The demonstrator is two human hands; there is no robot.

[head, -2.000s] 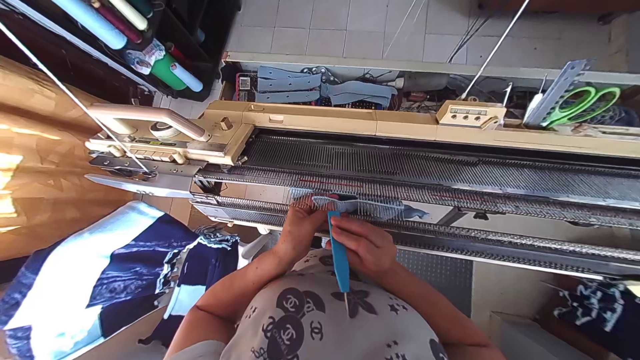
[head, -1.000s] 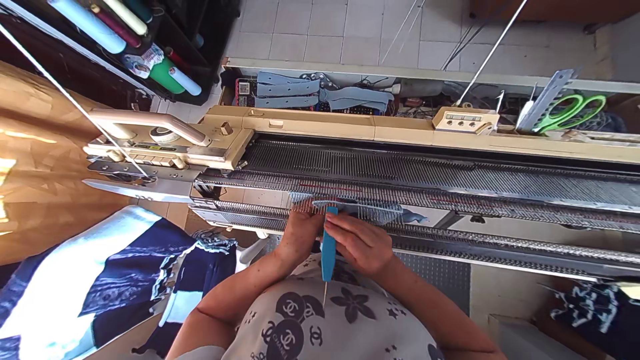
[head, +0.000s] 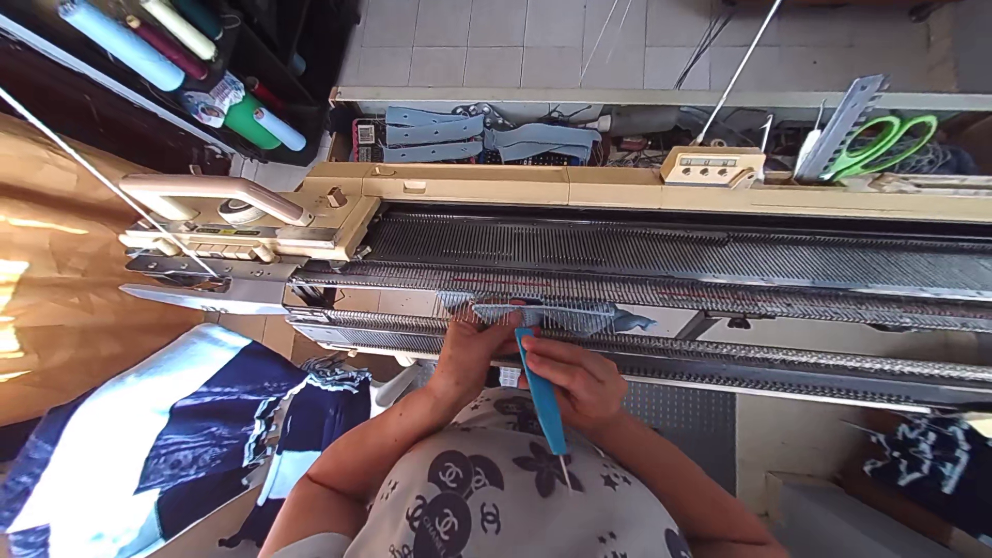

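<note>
A knitting machine (head: 542, 248) with a long needle bed spans the view. Light blue knitted fabric (head: 577, 316) hangs at its needles, near the middle. My left hand (head: 469, 356) pinches the fabric's edge from below; its fingertips are partly hidden by the needles. My right hand (head: 581, 380) holds a tool with a blue plastic handle (head: 544, 399), one end at the fabric and a thin metal tip pointing back toward my body. Both hands are close together in front of the lower bed.
The machine's carriage (head: 232, 217) rests at the left end. Behind the bed lie light blue knitted strips (head: 434, 133), green-handled scissors (head: 883, 147) and a notched grey comb (head: 841, 128). Yarn cones (head: 124, 43) stand upper left. A navy, white and blue knitted garment (head: 194, 403) lies lower left.
The handle of the blue tool has changed its tilt, its back end now further right. Both hands stay at the fabric by the needles.
</note>
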